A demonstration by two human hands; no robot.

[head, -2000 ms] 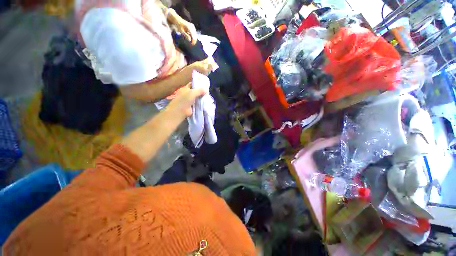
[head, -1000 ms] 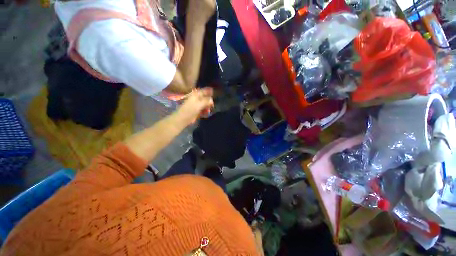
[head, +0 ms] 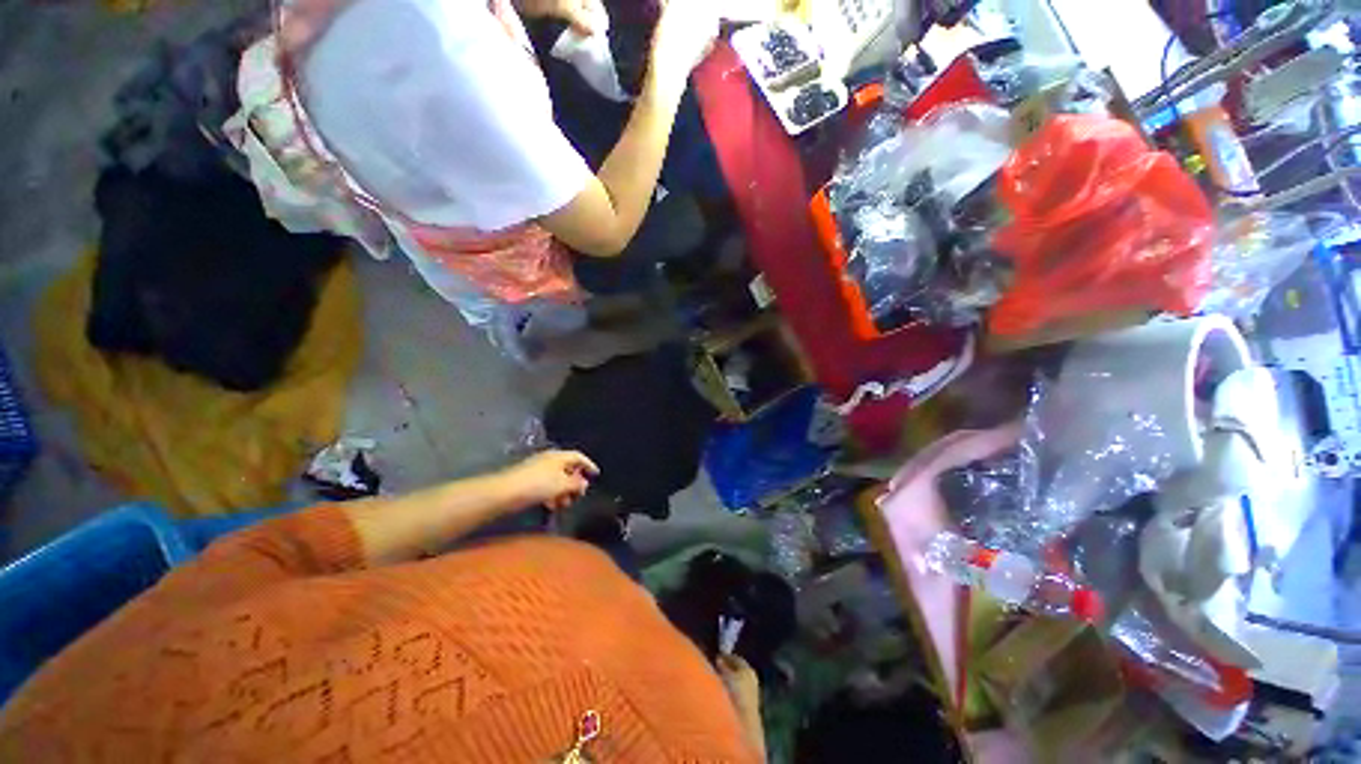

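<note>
My left hand (head: 560, 478) is low in front of my orange sweater, above the floor beside a dark cloth heap (head: 634, 426). It looks empty, with the fingers loosely curled and a fingertip pointing out. My right hand (head: 740, 684) is small and partly hidden at the sweater's lower right edge. A small white piece (head: 729, 636) shows at its fingertips; whether it is held is unclear. A white cloth piece (head: 593, 60) is at another person's hand at the top.
A person in a white top (head: 433, 112) stands ahead. Black cloth (head: 202, 276) lies on a yellow sheet (head: 164, 433) at left. A blue tub (head: 90, 575) is at lower left. A red-edged table (head: 776, 209), red plastic bag (head: 1105, 224) and bottle (head: 1000, 572) are at right.
My left hand has let go of the white cloth it held two seconds ago and drawn back toward my body. The other person's arm now reaches to the table. My right hand has come into view.
</note>
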